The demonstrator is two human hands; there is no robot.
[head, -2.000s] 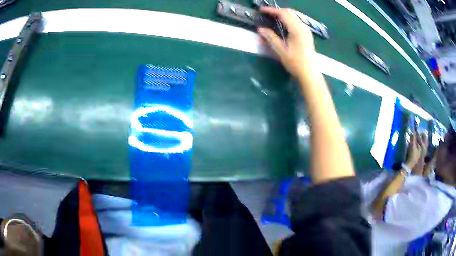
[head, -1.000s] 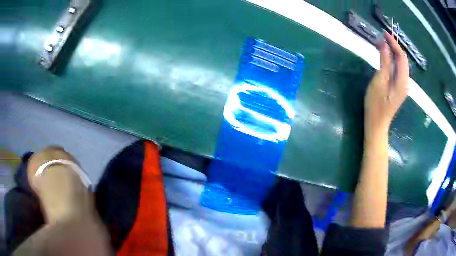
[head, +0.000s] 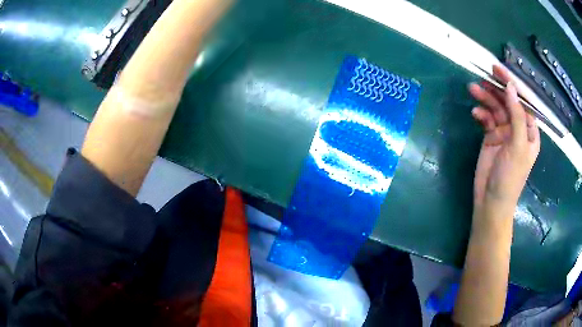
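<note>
A blue carrier sheet (head: 344, 217) lies on the green surface in front of me and overhangs the near edge. Rows of pale crescent pieces (head: 381, 81) sit near its far end. My right hand (head: 510, 131) is right of the sheet, palm partly up, with slim silver tweezers (head: 485, 72) between thumb and fingers. My left forearm crosses the upper left; the left hand is cut off by the top edge. A grey housing strip (head: 115, 39) with round inserts lies beside that forearm, partly hidden by it.
Two more housing strips (head: 542, 80) lie at the upper right, beyond a long white band (head: 421, 29). The green surface's near edge (head: 258, 191) runs across the middle. A blue object (head: 16, 96) is at the far left.
My left arm has swung up from the lower left over the surface. The view has shifted. My right hand still holds the tweezers, now tilted differently, and its fingers are more spread.
</note>
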